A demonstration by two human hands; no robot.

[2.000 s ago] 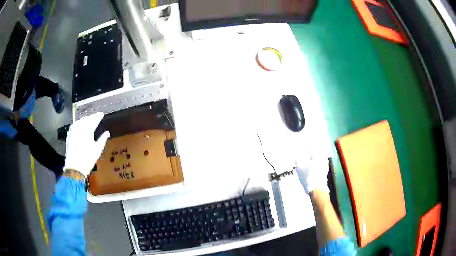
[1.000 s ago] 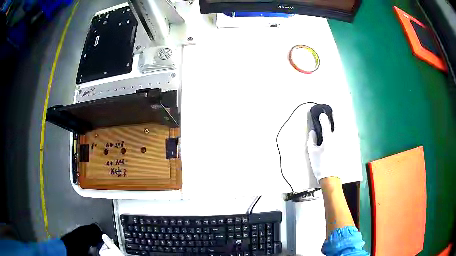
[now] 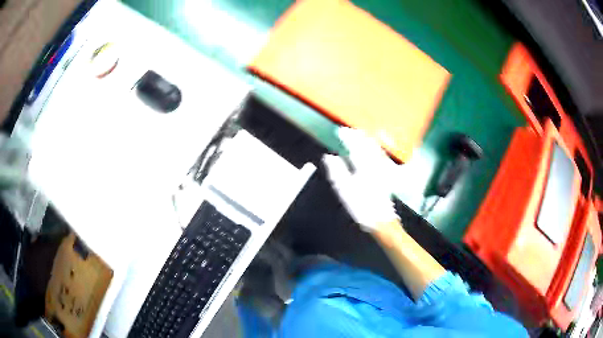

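Note:
My right hand [image 3: 367, 181], in a white glove and blurred, is over the near edge of an orange mat [image 3: 357, 72] on the green bench. Its thumb is apart from the fingers and nothing shows in it; whether the fingertips touch the mat is unclear. The mat bears no unit. A black corded barcode scanner [image 3: 455, 168] lies right of the mat. My left hand is not in view.
Orange mats with silver flat units [image 3: 557, 191] are stacked at the right. A black mouse [image 3: 159, 91] and a ring [image 3: 104, 61] lie on the white tabletop [image 3: 119, 152]. The keyboard [image 3: 192, 270] and brown fixture board [image 3: 78, 284] are at lower left.
The view has swung right towards the green bench. My right hand has let go of the mouse and moved to the orange mat. The scanner and stacked mats have come into view.

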